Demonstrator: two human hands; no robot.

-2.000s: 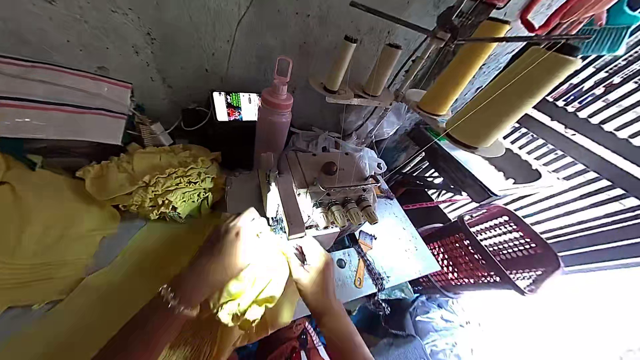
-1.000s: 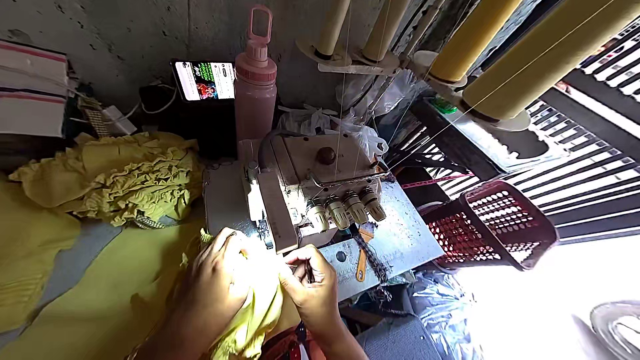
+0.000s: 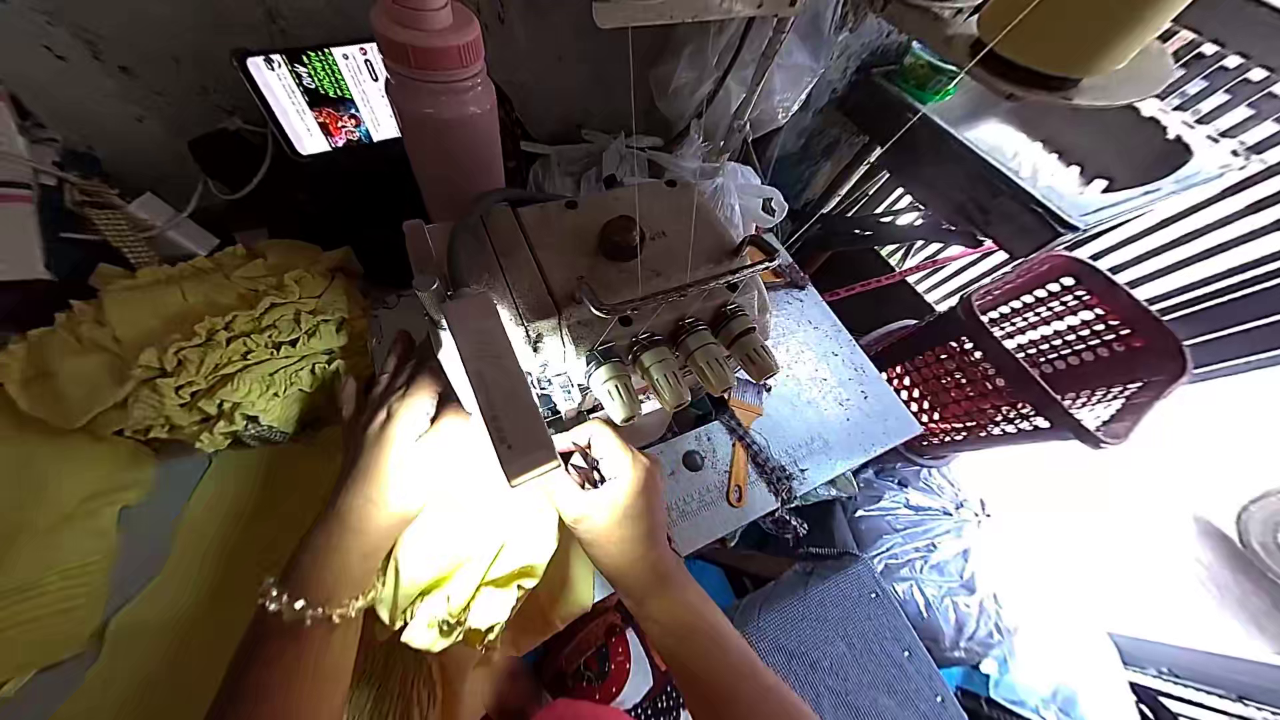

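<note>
An overlock sewing machine (image 3: 620, 250) with several tension dials (image 3: 660, 372) stands on a metal table plate. Brightly lit yellow fabric (image 3: 470, 560) lies bunched at its front left. My left hand (image 3: 395, 430), a beaded bracelet at its wrist, rests on this fabric left of the machine's presser area, fingers apart and pointing up. My right hand (image 3: 610, 490) is closed at the fabric's right edge, just under the machine's front arm; a small dark metal tool, perhaps thread snips, shows between its fingers. Glare hides the needle area and the fabric edge.
Gathered yellow fabric (image 3: 250, 340) is heaped at the left. Behind stand a pink bottle (image 3: 445, 120) and a lit phone (image 3: 325, 98). A brush with an orange handle (image 3: 738, 470) lies on the plate beside dark lint. A maroon plastic basket (image 3: 1030, 350), plastic bags (image 3: 920, 560) and thread cones (image 3: 1070, 40) are at the right.
The view has moved much closer to the machine. My left hand has shifted from gripping the fabric near the needle to lying flatter on it, farther left. My right hand stays by the machine's front.
</note>
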